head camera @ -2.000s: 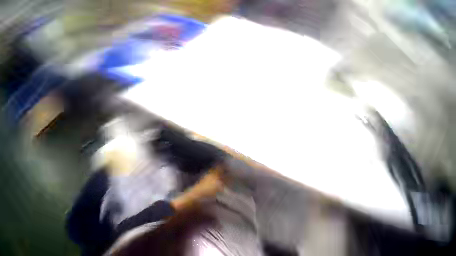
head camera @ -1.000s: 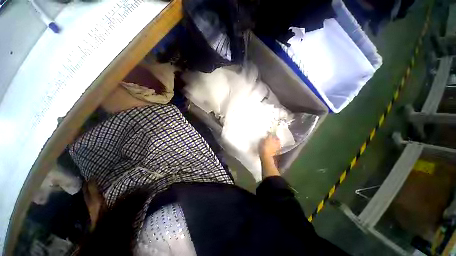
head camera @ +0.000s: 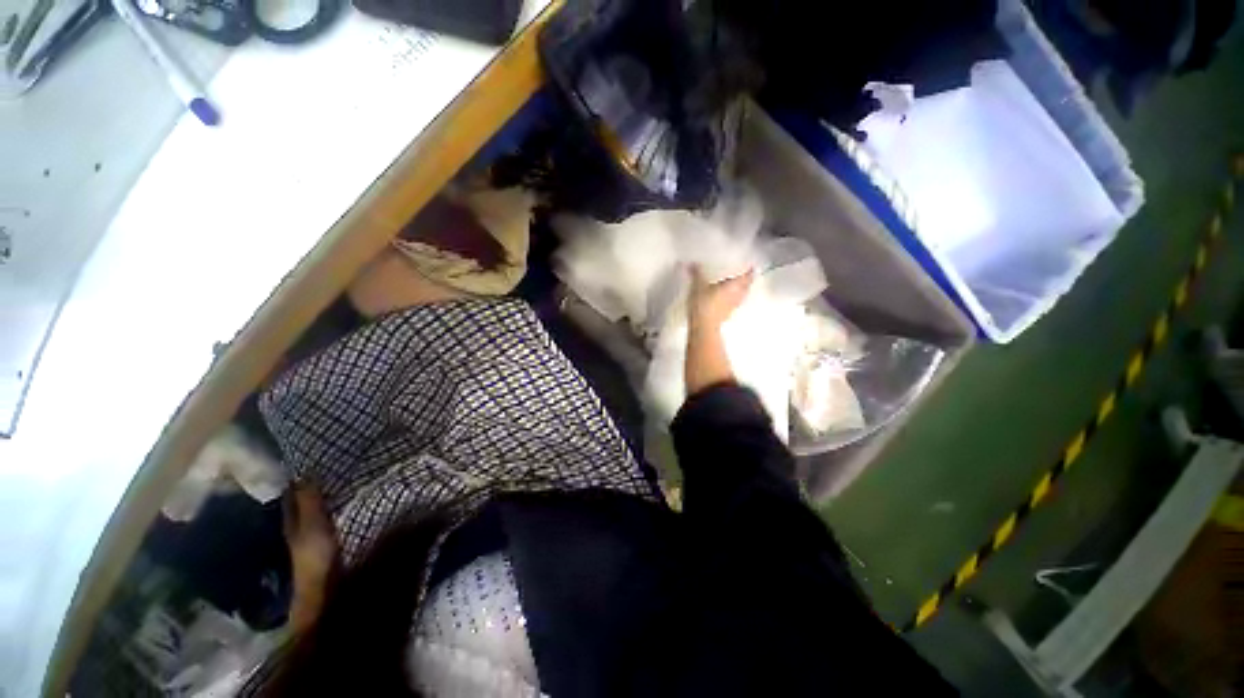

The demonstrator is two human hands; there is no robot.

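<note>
My right hand [head camera: 712, 325] reaches into the open grey bin [head camera: 873, 246] right of my lap. It lies on the loose pile of white pieces [head camera: 621, 259]; its thumb and a finger show apart, and I cannot tell whether it grips any piece. A clear plastic bag [head camera: 894, 389] shows at the bin's near end. My left hand [head camera: 311, 545] hangs at the left side of the checked lap [head camera: 437, 396], below the table edge. Its fingers are partly hidden and blurred.
The white table [head camera: 273, 191] with its wooden edge curves along the left. On it lie a pen [head camera: 171, 68], black-handled shears [head camera: 280, 17] and a dark flat object [head camera: 457, 11]. A blue-and-white box [head camera: 1003, 191] stands right of the bin. White offcuts [head camera: 225, 477] lie below the table.
My right hand has moved from the bin's near end farther into the white pile. The pile's shape has shifted and more of the clear bag shows. My left hand stays beside the lap.
</note>
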